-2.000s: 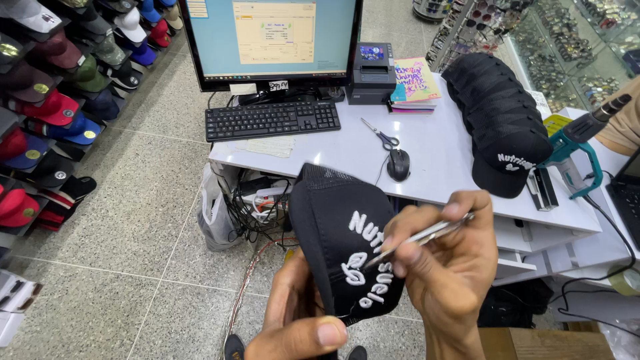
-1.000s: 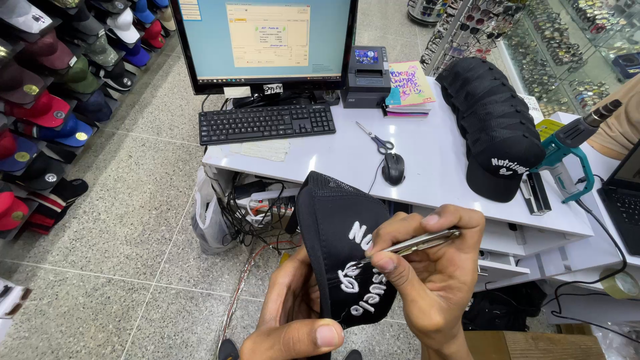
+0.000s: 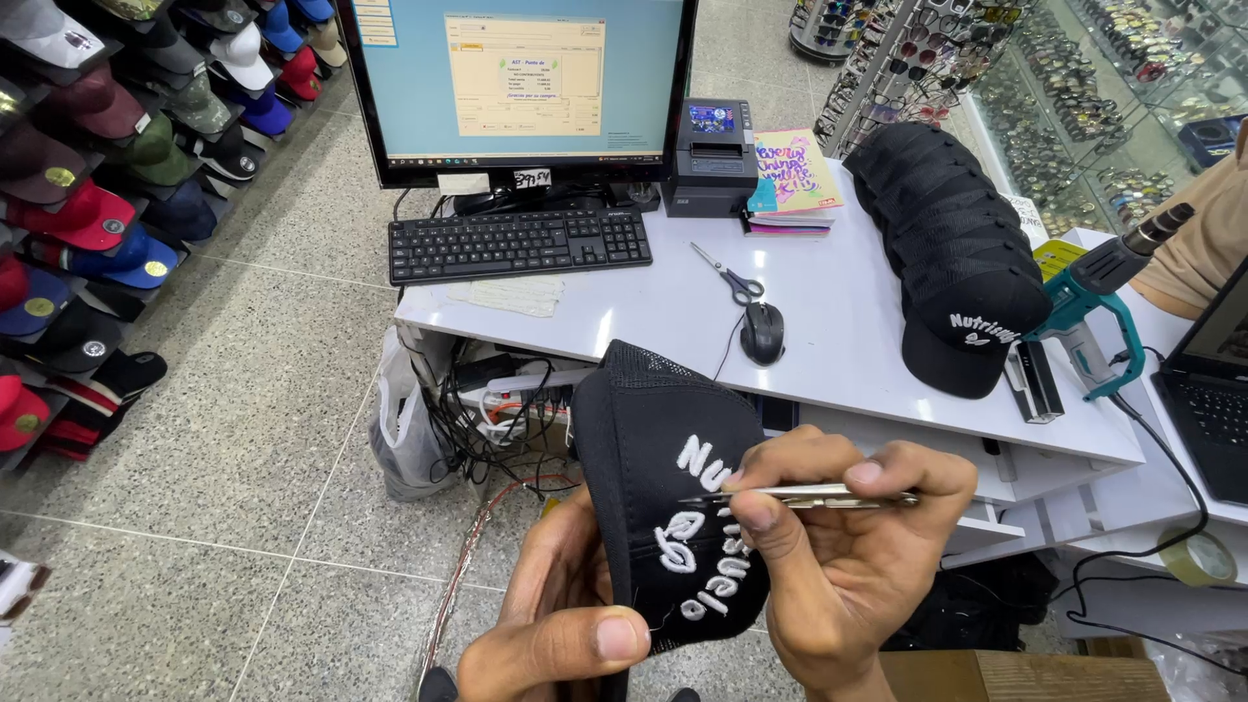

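Note:
A black cap (image 3: 648, 439) with raised white embroidered lettering and a small leaf-like design is gripped at its lower edge by my left hand (image 3: 561, 624), thumb outside. My right hand (image 3: 848, 556) pinches slim metal pointed tweezers or small snips (image 3: 829, 497); which of the two I cannot tell. Their fine tip points left, over the cap front between the lettering and the leaf design. A loose thread hangs by my left thumb. On the white desk at the right, a row of nested black caps (image 3: 975, 322) bears similar white embroidery.
The white desk (image 3: 624, 322) holds a monitor (image 3: 526, 88), keyboard (image 3: 522, 244), receipt printer (image 3: 710, 161), scissors (image 3: 726, 276), mouse (image 3: 761, 333) and a teal heat gun or power tool (image 3: 1102, 292). Cables (image 3: 468, 419) hang below. Part of another person shows at the right edge.
The metal tool's tip has come off the leaf design and now lies more level, just above it. My left hand still grips the cap.

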